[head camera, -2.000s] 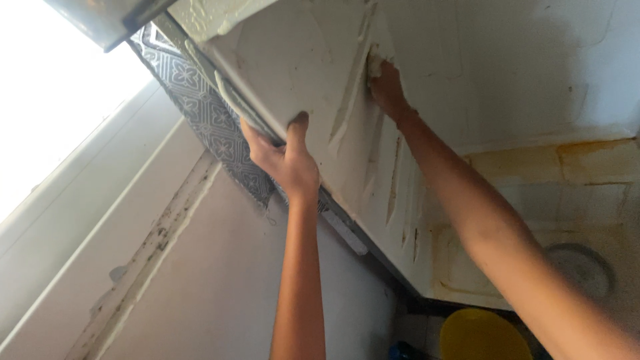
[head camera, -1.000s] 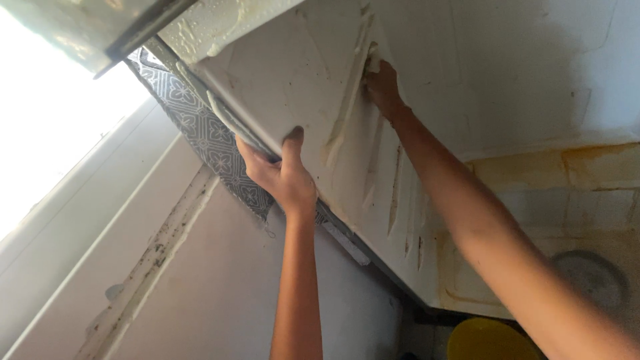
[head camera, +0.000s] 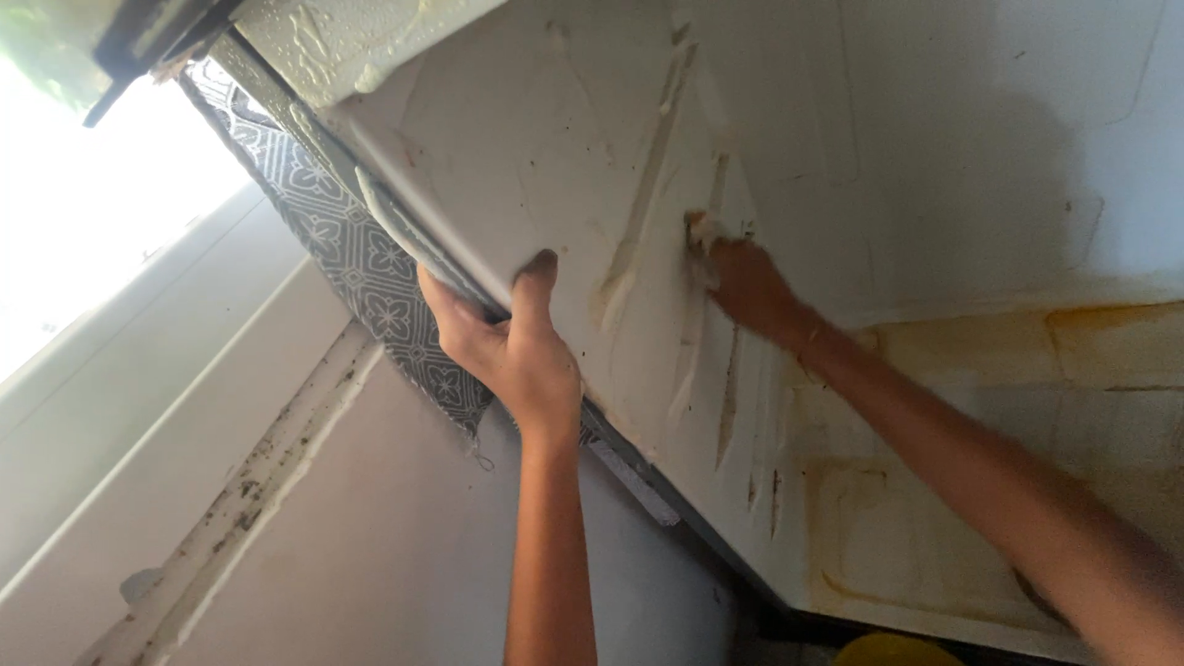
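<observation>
A whitish panel (head camera: 499, 157) with streaks and slot-like grooves slants across the middle of the head view; it looks like the side wall of an appliance. My left hand (head camera: 518, 351) grips its near edge, thumb on the panel's face and fingers behind a pale rubbery strip (head camera: 407, 236) along that edge. Against the grooved part of the panel, my right hand (head camera: 754, 282) presses a small wad (head camera: 703, 236), perhaps a cloth or sponge, blurred and partly hidden by the fingers.
Grey patterned cloth (head camera: 379, 305) hangs behind the edge. A white ledge (head camera: 111, 370) with a dirty groove runs along the left, beside a bright opening. At right are a yellow-stained surface (head camera: 962, 370) and, low down, a yellow round object (head camera: 895, 651). Wet droplets cover the top ledge (head camera: 370, 37).
My right hand has moved down along the panel, away from the upper groove, with the wad in it. My left hand keeps its hold on the edge.
</observation>
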